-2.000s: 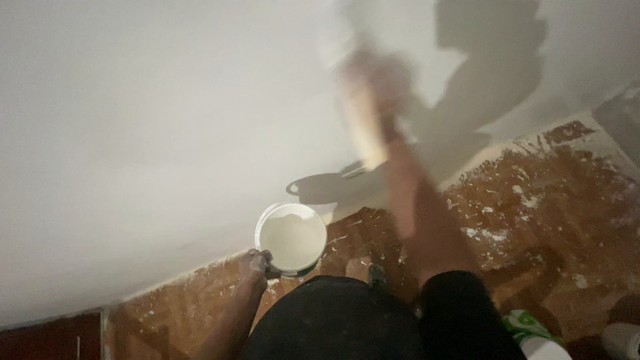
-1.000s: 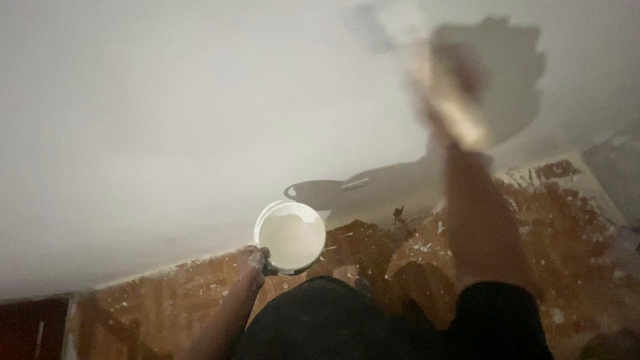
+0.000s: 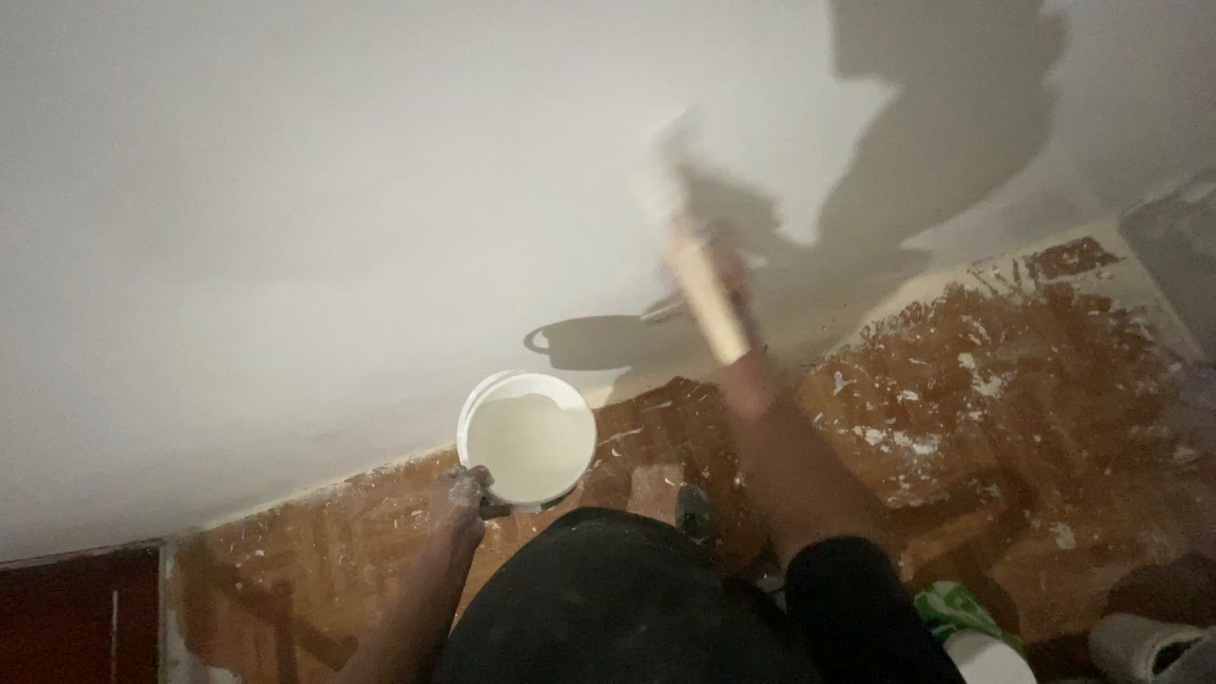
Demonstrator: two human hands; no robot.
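Note:
My left hand (image 3: 467,494) grips the rim of a round white bucket (image 3: 462,432), low in the middle of the head view. Pale, creamy paint (image 3: 530,442) or a similar liquid lies in it. Up and to the right, my right hand (image 3: 712,256) is closed around the light wooden handle of a brush (image 3: 712,302). Motion blurs the brush's pale head, which is at or close to the white wall (image 3: 332,190); contact cannot be told. Shadows of my body, arm and the bucket fall on the wall.
The brown wood-patterned floor (image 3: 950,399) is spattered with white along the wall's foot. At the lower right are a green and white package (image 3: 955,608) and a white cylindrical thing (image 3: 1140,646). A dark red panel (image 3: 76,617) is at the lower left, a grey surface (image 3: 1178,256) at the far right.
Between one second ago and now, my right hand with the brush has moved left along the wall. Two seconds ago it was also farther left. My left hand has kept hold of the bucket.

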